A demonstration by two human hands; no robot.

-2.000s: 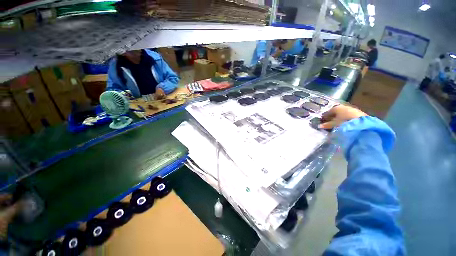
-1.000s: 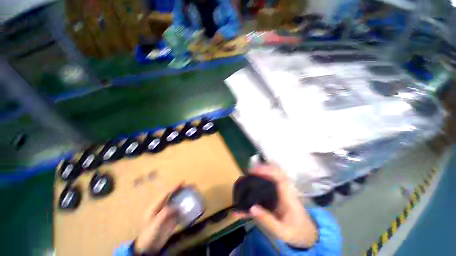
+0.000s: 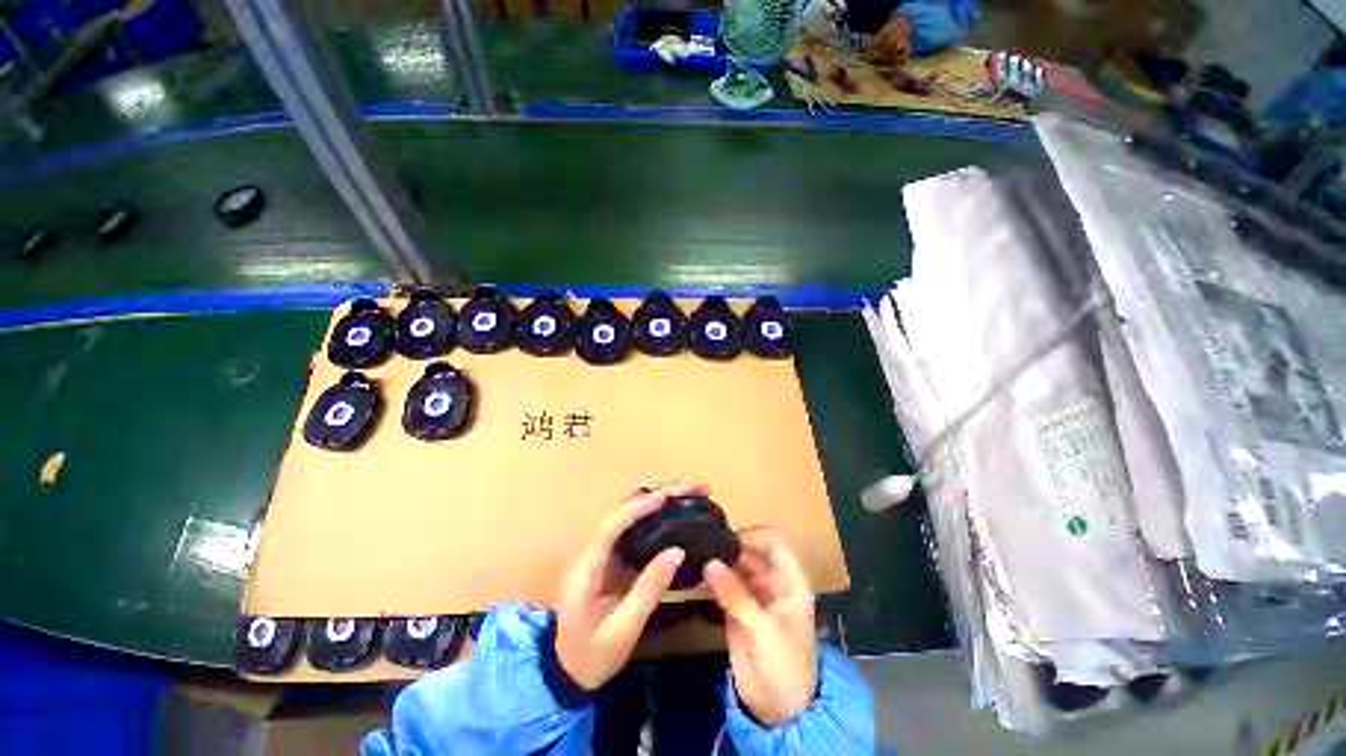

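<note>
A round black part [image 3: 679,541] is held between both hands above the near right part of the tan cardboard [image 3: 546,502]. My left hand [image 3: 613,591] grips its left side and my right hand [image 3: 765,603] touches its right and near edge. Its plain black face shows; whether it is one part or a cover on a housing cannot be told. Finished black units with white centres [image 3: 602,331] stand in a row along the far edge, with two more [image 3: 439,402] below at left.
More units [image 3: 341,640] lie along the cardboard's near edge. A white bottle [image 3: 889,490] lies right of it, beside the plastic-wrapped tray stack [image 3: 1225,355]. A metal post [image 3: 328,141] rises at far left. Small black parts lie on the green belt [image 3: 620,200]. A co-worker's hand and a fan are opposite.
My right hand took a black part from the stack and brought it back over the cardboard. Both hands, separate a second ago, now meet around a black part. The view has turned left and down.
</note>
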